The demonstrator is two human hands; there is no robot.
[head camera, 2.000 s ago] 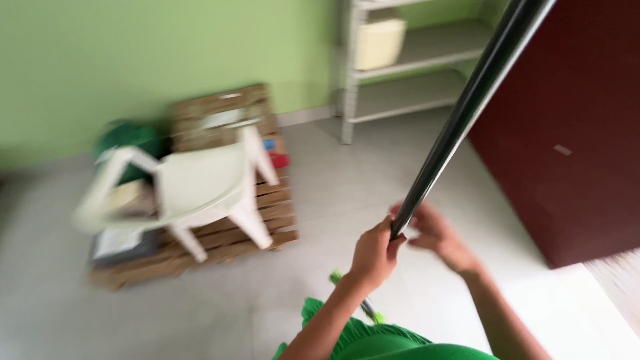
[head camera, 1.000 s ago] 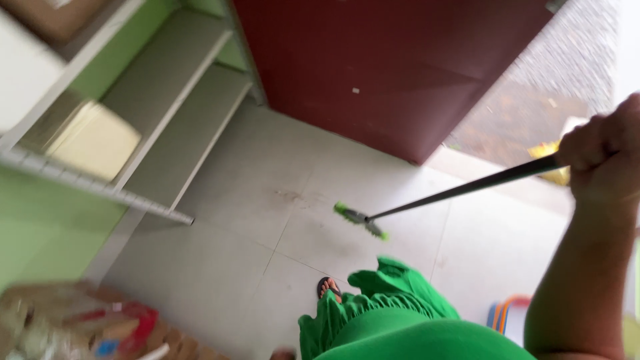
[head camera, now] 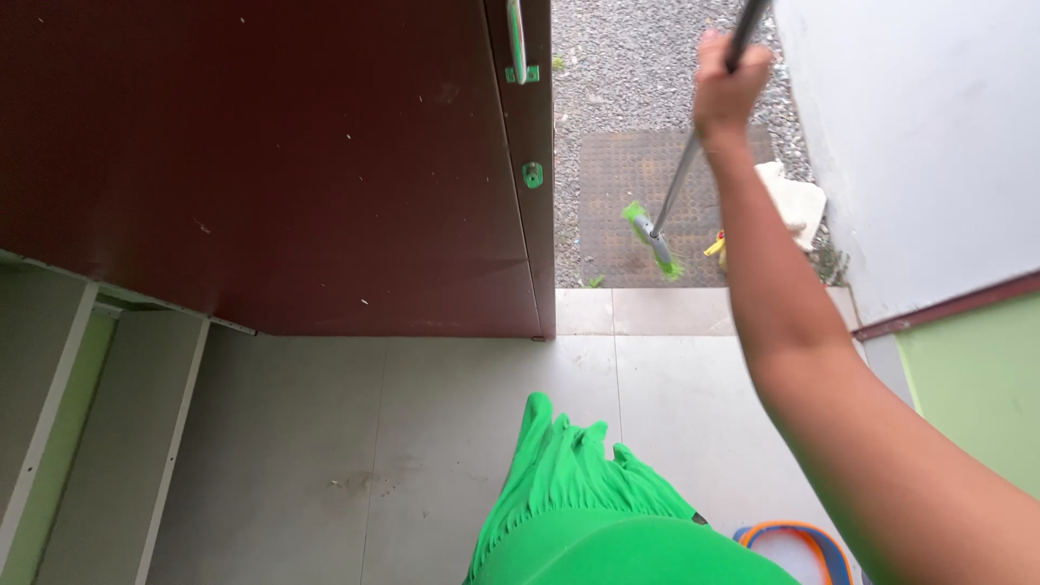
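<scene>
My right hand [head camera: 729, 77] is closed round the dark upper part of a broom's pole [head camera: 681, 175], arm stretched out through the doorway. The broom's head [head camera: 652, 240], grey with bright green bristles at both ends, is over a brown studded rubber mat [head camera: 609, 175] outside; whether it touches the mat cannot be told. Right of it, partly behind my forearm, lie a yellow thing [head camera: 715, 246] and a white cloth-like thing [head camera: 795, 203]. My left hand is out of view.
A dark red door [head camera: 366, 203] with a metal handle [head camera: 517, 41] stands at the left. Grey shelves [head camera: 134, 439] are at the lower left. An orange and blue rimmed container [head camera: 792, 532] sits on the tiled floor [head camera: 284, 447]. Gravel [head camera: 617, 65] surrounds the mat; a white wall [head camera: 918, 146] bounds it right.
Two seconds ago both hands were at the pole. The broom's head, over the indoor tiles one second ago, is now out past the threshold. The view has turned toward the doorway.
</scene>
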